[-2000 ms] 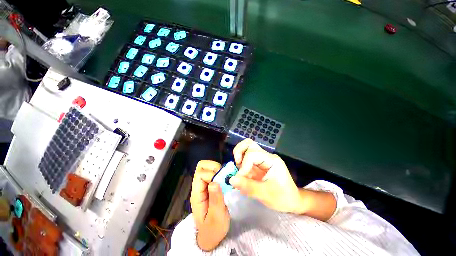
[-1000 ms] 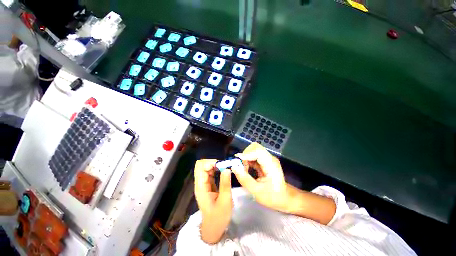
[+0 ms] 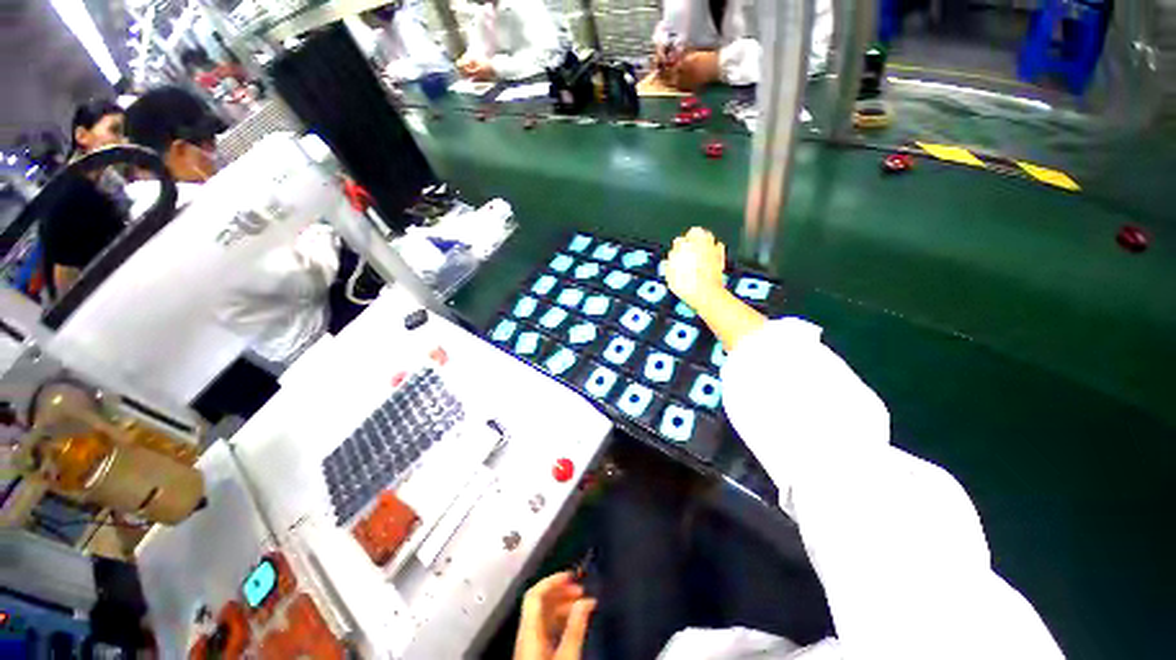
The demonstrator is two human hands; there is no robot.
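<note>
The black tray [image 3: 703, 447] holds rows of pale teal housings, many with dark round centres, on the green bench. My right hand [image 3: 696, 267] is over the tray's far part, its fingers curled down; whether it holds a housing is hidden. My left hand [image 3: 555, 616] is low at the bottom edge, partly cut off, fingers bent, with a small dark spot by the fingertips. Whether it holds anything is unclear. A dark dotted sheet [image 3: 393, 442] lies on the white machine table [image 3: 484, 567] beside an orange-red block [image 3: 386, 527].
Orange-red fixtures [image 3: 303, 632] with a teal piece stand at lower left, near a brass-coloured cylinder [image 3: 129, 475]. A red button [image 3: 562, 469] is on the table's edge. Clear bags [image 3: 471, 232] lie behind the tray. A metal post [image 3: 774, 142] rises behind it. People in white sit beyond.
The view has lifted and turned left. My hands have parted: the right has reached out to the tray, the left stays low. The housing they held together no longer shows between them.
</note>
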